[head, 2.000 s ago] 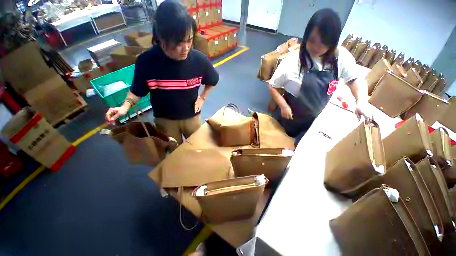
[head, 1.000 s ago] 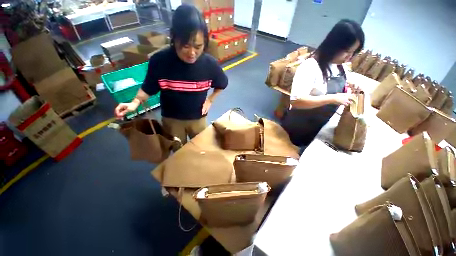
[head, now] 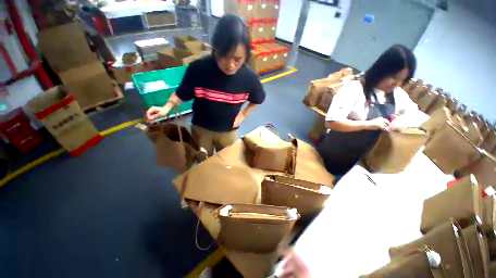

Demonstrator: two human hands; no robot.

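Observation:
A stiff brown handbag (head: 255, 233) stands upright on the near part of the cardboard-topped stand (head: 247, 263), white tufts at its top corners. A second upright bag (head: 296, 195) is just behind it. A soft brown tote (head: 223, 176) lies flat to the left, its thin handle hanging over the edge. A slumped bag (head: 272, 152) is at the back of the stand. A blurred hand, seemingly my right hand (head: 293, 266), is cut off by the bottom edge at the white table's corner; its grip is unclear. My left hand is not in view.
The white-covered table (head: 348, 217) runs along the right, with rows of upright bags (head: 451, 244). A person (head: 223, 98) across the stand holds a tote (head: 174, 144). Another person (head: 375, 114) handles a bag at the table. A green crate (head: 157, 87) and cartons (head: 68, 122) stand on the floor.
A blurred hand has appeared at the bottom edge. The person at the table has picked up a bag and tilted it. The view has shifted, so the scene sits further right and lower.

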